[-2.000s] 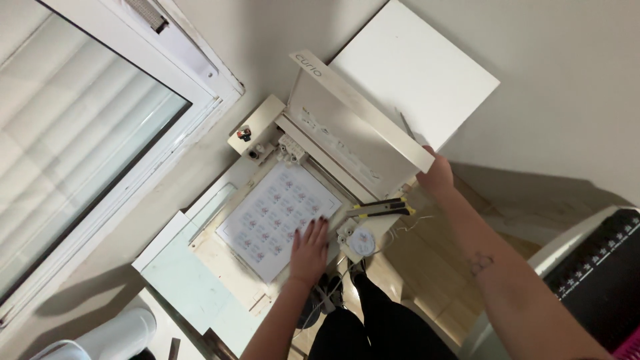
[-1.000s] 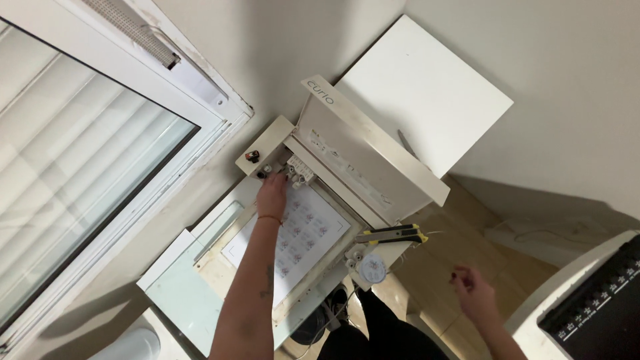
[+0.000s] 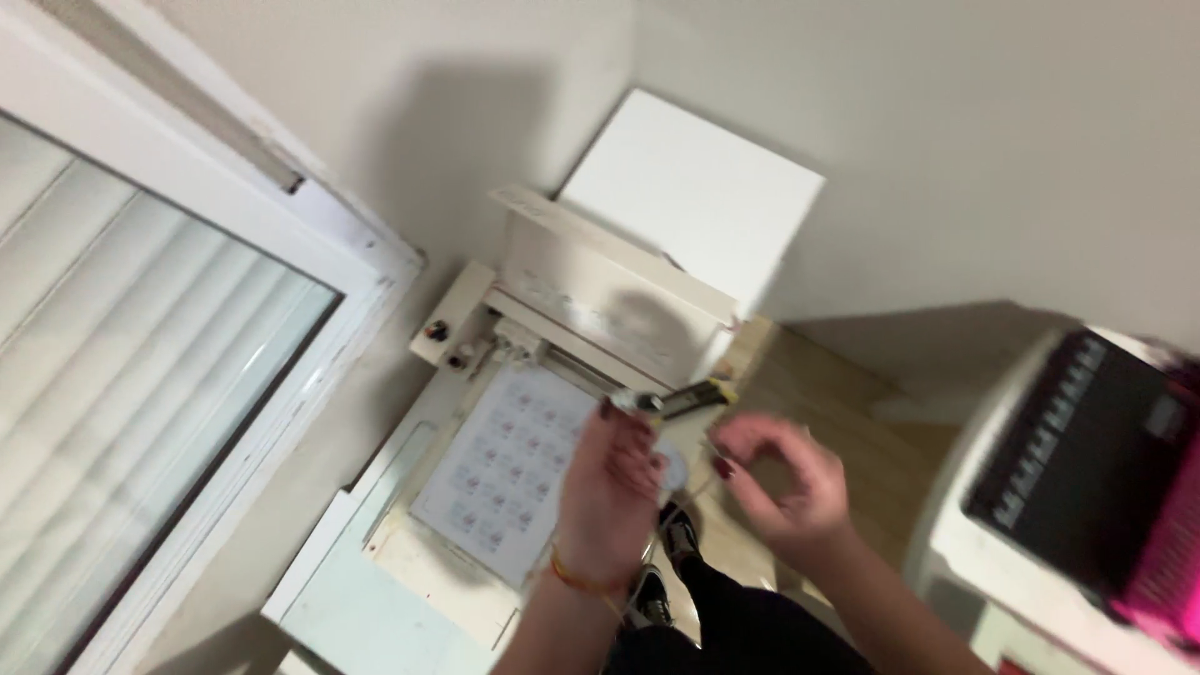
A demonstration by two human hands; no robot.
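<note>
My left hand [image 3: 614, 478] is raised over the right part of a desktop cutting machine [image 3: 455, 314], with a small cylindrical part [image 3: 639, 402] between its fingertips; blur hides its details. Facing it, my right hand [image 3: 792, 478] has thumb and forefinger close together. Whether something thin sits between them is unclear. Under the raised lid [image 3: 609, 281] is the tool carriage [image 3: 516, 342]. A sheet printed with rows of small designs [image 3: 497, 469] lies on the machine's bed, partly covered by my left hand. Beyond the hands, a black and yellow utility knife [image 3: 692, 400] rests at the machine's right side.
A white panel [image 3: 694, 202] stands behind the lid. The window frame [image 3: 375, 272] is at left. At right, a black ring-bound item [image 3: 1059, 469] and a bright pink object [image 3: 1167, 562] lie on a white surface. A round whitish disc [image 3: 671, 467] shows between my hands.
My left hand has moved right from the carriage area and now holds a small part. My right hand has come up beside it. Two seconds ago it was at the lid's right end.
</note>
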